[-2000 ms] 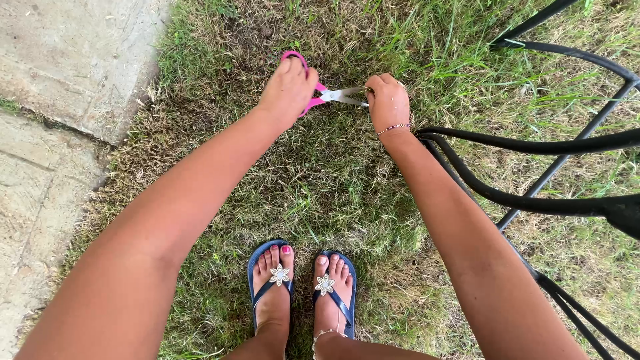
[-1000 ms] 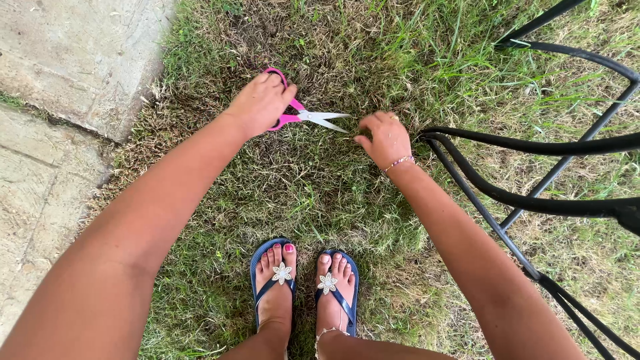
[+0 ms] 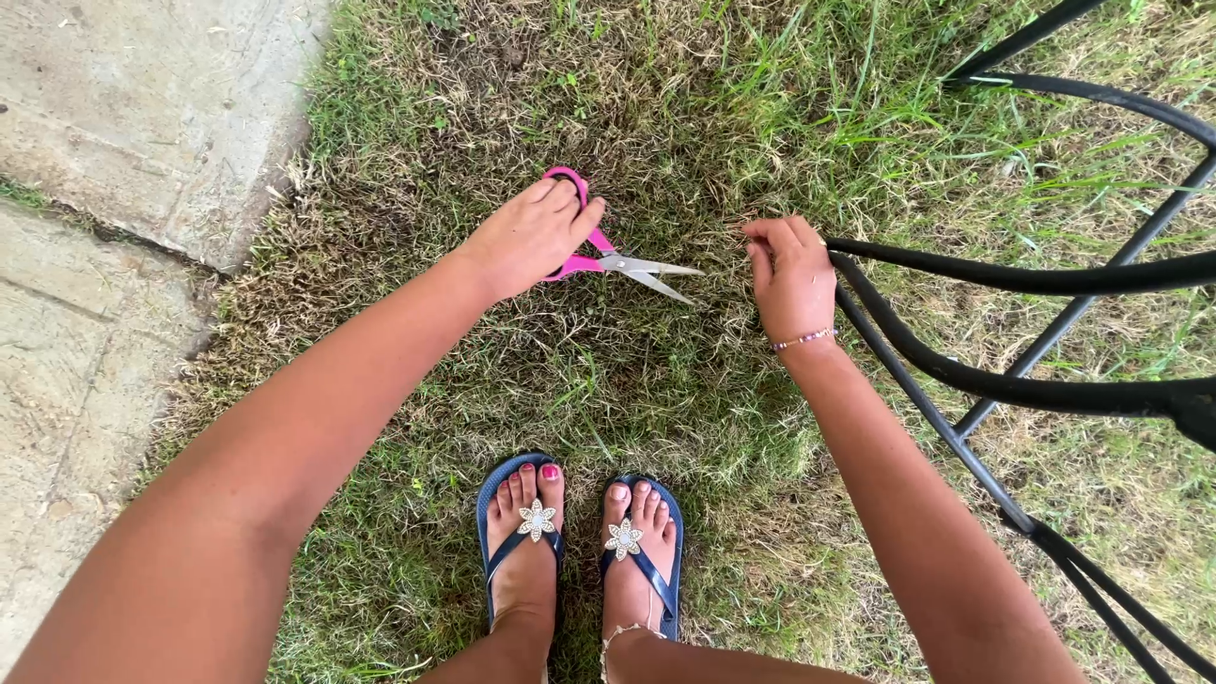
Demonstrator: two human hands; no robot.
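Observation:
My left hand (image 3: 537, 233) grips the pink handles of a pair of scissors (image 3: 622, 263) above the grass. Their metal blades are parted and point right, toward my other hand. To the right of the blade tips, my right hand (image 3: 790, 275) has its fingers bent over the grass (image 3: 665, 380), with thumb and fingertips near each other. Whether it pinches any blades of grass cannot be made out. A beaded bracelet circles that wrist.
Black metal bars (image 3: 1016, 277) of a frame stand at the right, one end close beside my right hand. Stone paving (image 3: 123, 285) borders the grass on the left. My feet in blue flip-flops (image 3: 486, 494) are at the bottom centre.
Two seconds ago the scissors' blades reached my right hand, and now a gap separates them. The blades have opened. My left hand has moved lower in view, with the scissors in it.

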